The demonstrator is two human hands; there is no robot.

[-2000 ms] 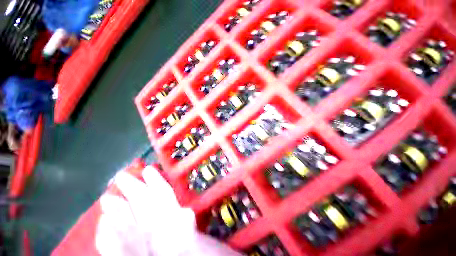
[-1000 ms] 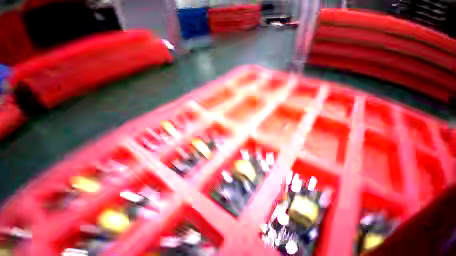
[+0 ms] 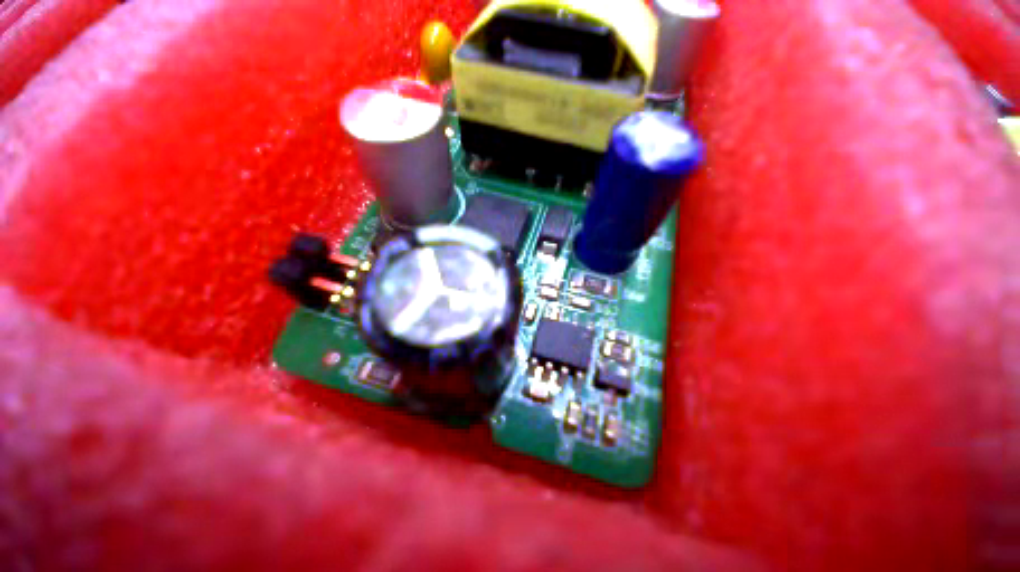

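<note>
A green circuit board (image 3: 576, 441) lies in one red pocket of the compartment tray (image 3: 828, 335), seen very close, component side up. A yellow-taped transformer (image 3: 548, 101) stands at its far end. A dark capacitor with a silver top (image 3: 442, 313) is at the near edge, a blue capacitor (image 3: 638, 190) at the right, a pale capacitor (image 3: 403, 156) at the left. A black pin header (image 3: 302, 268) sticks out at the left edge. Small chips (image 3: 563, 344) sit at the near right. Neither of my hands is in the picture.
Red pocket walls (image 3: 145, 447) surround the board on the left, right and near side. A small yellow part (image 3: 1011, 132) shows at the right rim, beyond the right wall. Another pale capacitor (image 3: 682, 45) stands right of the transformer, and a small orange-yellow bead (image 3: 437, 50) left of it.
The view has moved from the whole tray and bench to very close over one pocket with its board. My gloved hand, seen two seconds ago at the lower left, is out of view.
</note>
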